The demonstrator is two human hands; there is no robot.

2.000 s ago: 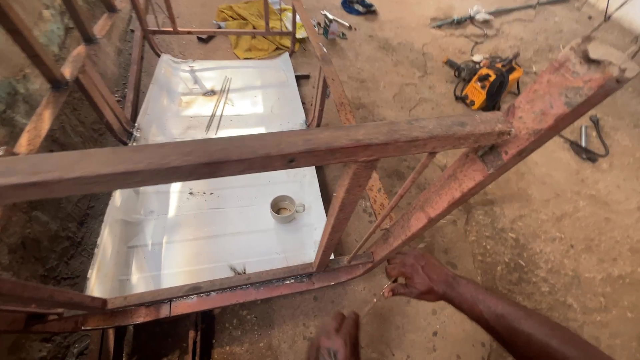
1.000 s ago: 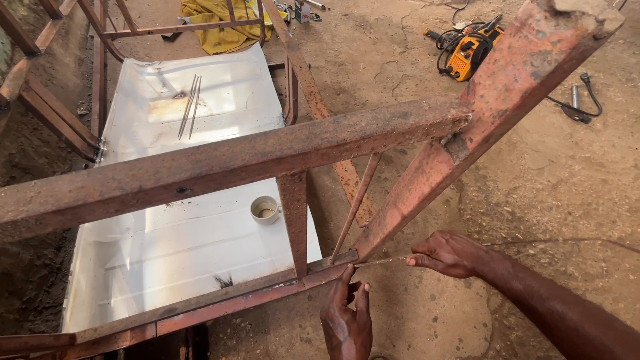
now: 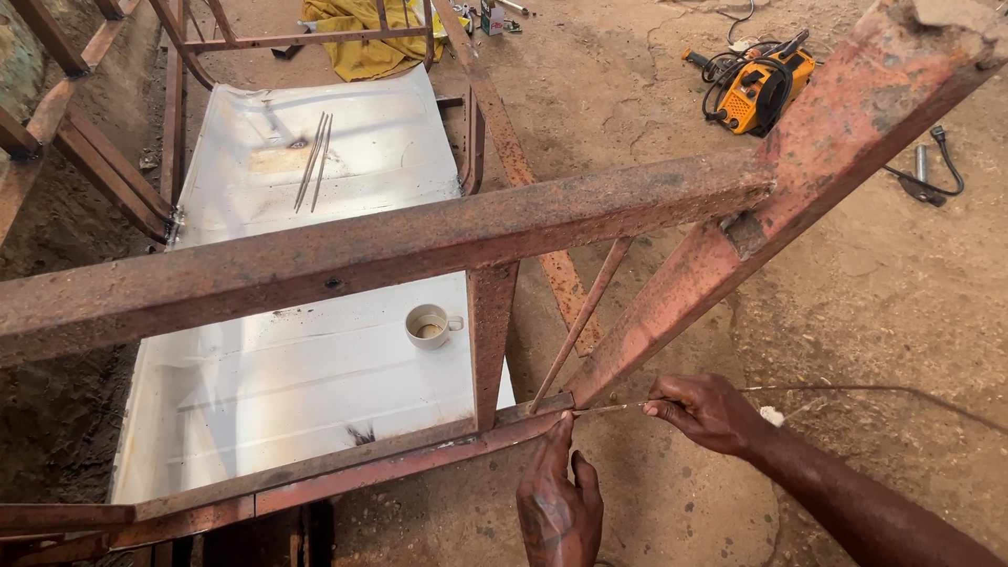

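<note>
My right hand [image 3: 705, 411] pinches a thin metal rod [image 3: 610, 409], whose tip reaches the corner of a rusty steel tube frame [image 3: 409, 465]. Behind that hand, the rod or a line with it runs on to the right edge. Just below the corner is my left hand [image 3: 561, 492], its index fingertip touching the frame near the rod's tip and its thumb apart. Above both hands, a thick rusty crossbar [image 3: 378, 236] meets a slanted reddish steel beam [image 3: 787, 197]. A thin slanted steel bar [image 3: 583, 323] stands between the upright and that beam.
A white sheet-metal panel [image 3: 315, 370] lies behind the frame, bearing a cup [image 3: 429, 327] and several thin rods [image 3: 315, 161]. An orange welding machine [image 3: 760, 87] with black cables stands at the upper right, near a short cable with a metal piece [image 3: 921, 169]. A yellow cloth [image 3: 362, 39] lies at the back.
Two seconds ago my left hand was lower and away from the corner; it has moved up to the frame. My right hand keeps hold of the rod. The view has shifted.
</note>
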